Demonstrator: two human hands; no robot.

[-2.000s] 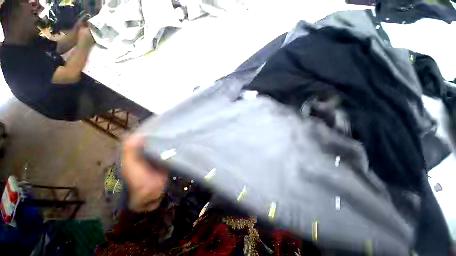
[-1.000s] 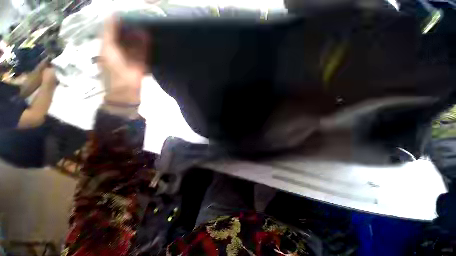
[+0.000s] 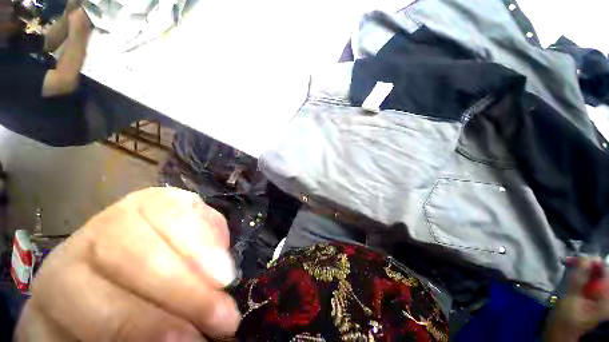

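A denim jacket (image 3: 347, 150) lies on the white table with its paler grey inside up. Black lining (image 3: 441, 83) and a small white label (image 3: 378, 96) show at its upper part. A stitched pocket outline with small metal dots is at its lower right. My left hand (image 3: 133, 267) is large and close to the camera at lower left, off the jacket, fingers curled together; nothing shows in it. My right hand (image 3: 579, 300) is blurred at the lower right edge, beside the jacket, closed around red-handled thread snips (image 3: 594, 284); the blades are not clear.
The white table (image 3: 220, 87) has a curved edge. Another person (image 3: 47, 93) stands at upper left, near pale grey-green garments (image 3: 143, 20). Another grey garment (image 3: 514, 50) lies behind the jacket. Dark garments (image 3: 214, 160) are below the table, and blue material (image 3: 501, 314) is at lower right.
The jacket, lifted and blurred a second ago, now lies spread with its grey inside up. My left hand has let go and come down close to the camera. My right hand now shows.
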